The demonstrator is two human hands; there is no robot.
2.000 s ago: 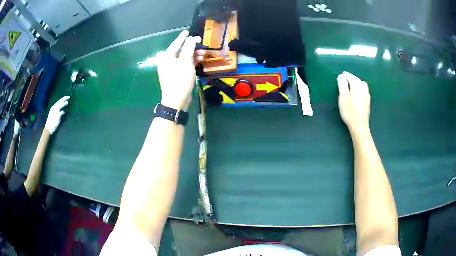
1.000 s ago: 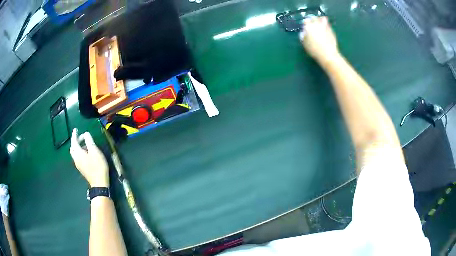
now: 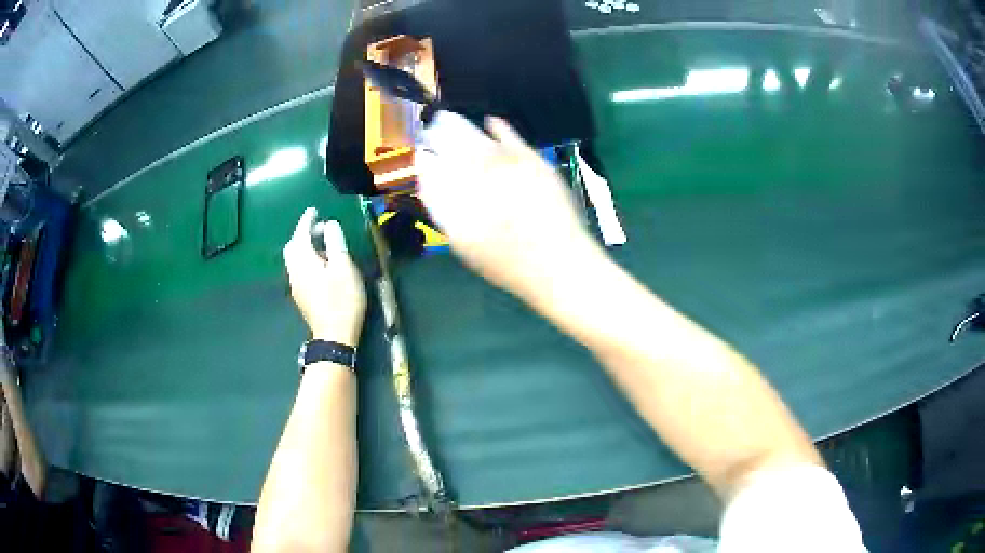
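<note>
My right hand [image 3: 491,194] holds a dark, blurred phone frame [image 3: 394,82] by its near end, over the orange-brown fixture [image 3: 378,119]. Whether the frame touches the fixture I cannot tell. The hand and forearm cover most of the machine's front panel and its red button; a yellow and black corner [image 3: 416,229] shows. My left hand [image 3: 324,275] is empty, fingers apart, over the belt left of the cable. Another phone frame [image 3: 224,207] lies on the green belt, beyond and left of my left hand.
The black cover [image 3: 508,76] lies over the machine top. A white strip [image 3: 603,205] sticks out at its right front. The taped cable [image 3: 400,367] runs to the near edge of the belt [image 3: 605,400]. Another person's arm [image 3: 24,432] and a blue station [image 3: 38,270] are at far left.
My right hand has come from the far right of the belt to the fixture, now with a frame. The view has turned back left. My left hand remains near the lying frame.
</note>
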